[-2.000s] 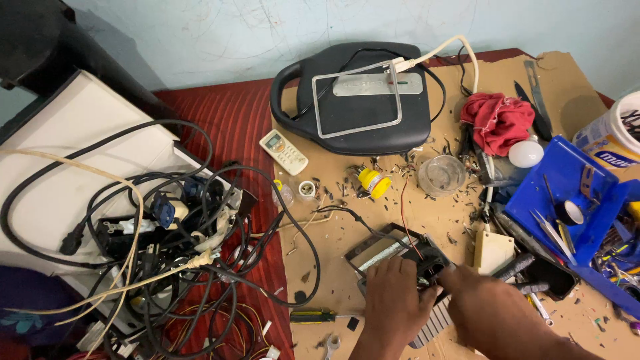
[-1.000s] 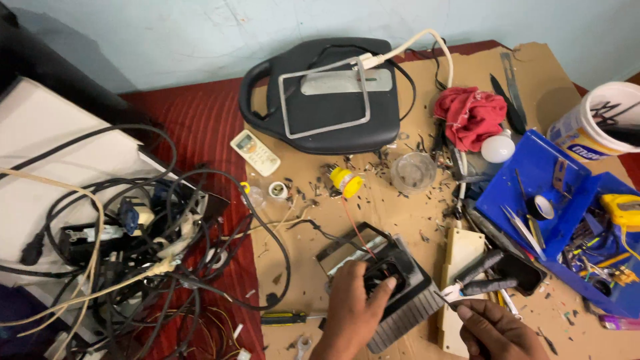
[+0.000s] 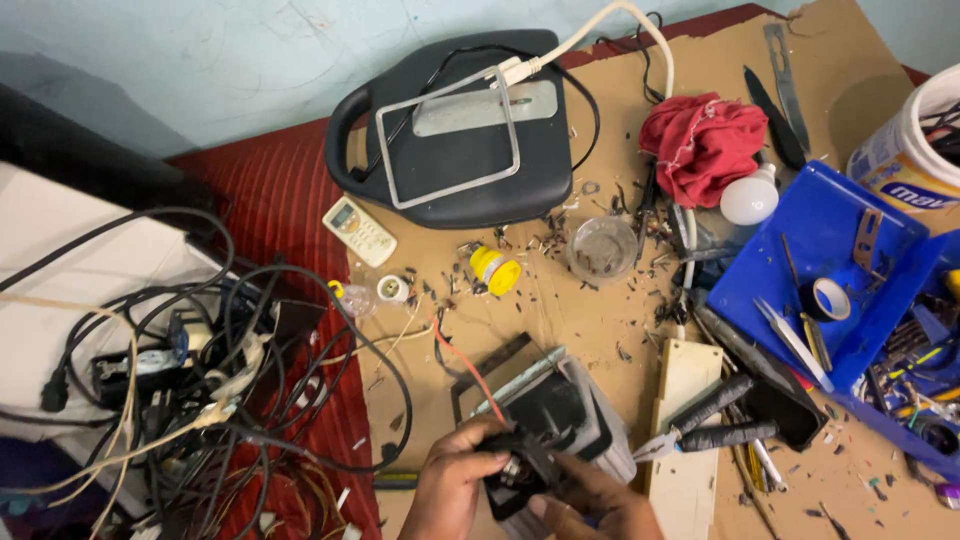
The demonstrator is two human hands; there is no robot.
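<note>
My left hand (image 3: 457, 472) grips the left side of a small black plastic part (image 3: 517, 480), with some metal showing inside it. On its right side, my right hand (image 3: 600, 499) holds the same part, thumb at the lower edge. A red wire (image 3: 469, 364) runs up and left from the part. Just behind the hands lies a grey and black device housing (image 3: 570, 405), partly hidden by them. Pliers with black-wrapped handles (image 3: 705, 427) rest to the right, across a cream plastic power strip or casing (image 3: 686, 450).
A black case (image 3: 457, 172) with a clear frame (image 3: 450, 142) lies at the back, near a remote control (image 3: 360, 232). Tangled cables (image 3: 247, 360) cover the left. To the right are a blue tray (image 3: 810, 225), a red cloth (image 3: 701, 146), a bulb (image 3: 750, 196) and a clear bowl (image 3: 602, 247).
The pliers, near my right hand one second ago, now lie on the cream strip. My right hand has moved left onto the black part, which both hands now hold above the housing's near side.
</note>
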